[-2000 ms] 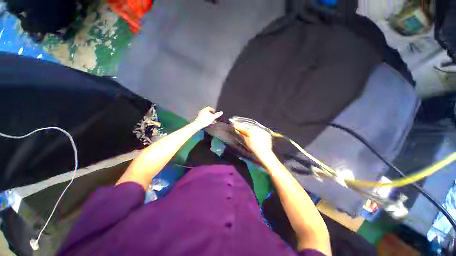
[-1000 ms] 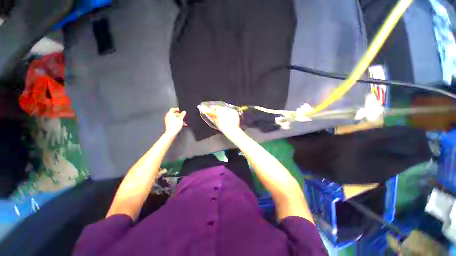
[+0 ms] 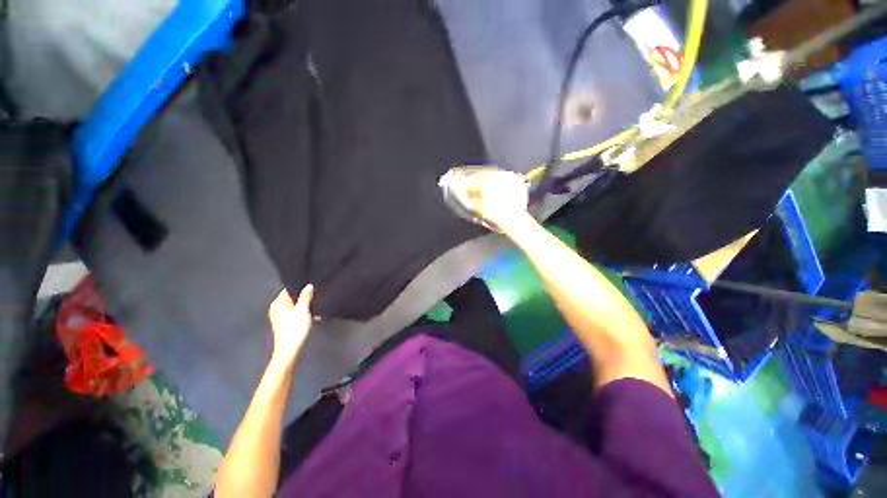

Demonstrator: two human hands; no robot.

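Black trousers (image 3: 360, 146) lie flat on the grey padded ironing table (image 3: 175, 282), reaching towards its near edge. My left hand (image 3: 292, 319) is at the lower left corner of the trousers, thumb and fingers closed on the cloth edge. My right hand (image 3: 502, 199) grips the steam iron (image 3: 463, 192), which is at the right edge of the trousers; its handle is mostly hidden by the hand. A yellow hose (image 3: 692, 49) and a black cord run from the iron to the upper right.
A blue bar (image 3: 146, 97) runs along the far left table edge, with a small black pad (image 3: 139, 220) near it. An orange-red bag (image 3: 97, 345) lies left. Black garments (image 3: 700, 185) lie over blue crates (image 3: 681, 306) at right. A white card with red mark (image 3: 654, 47) is at the table's right end.
The view has turned, so the table appears tilted. My left hand has moved from beside the trousers onto their lower corner. The iron has shifted to the trousers' right edge.
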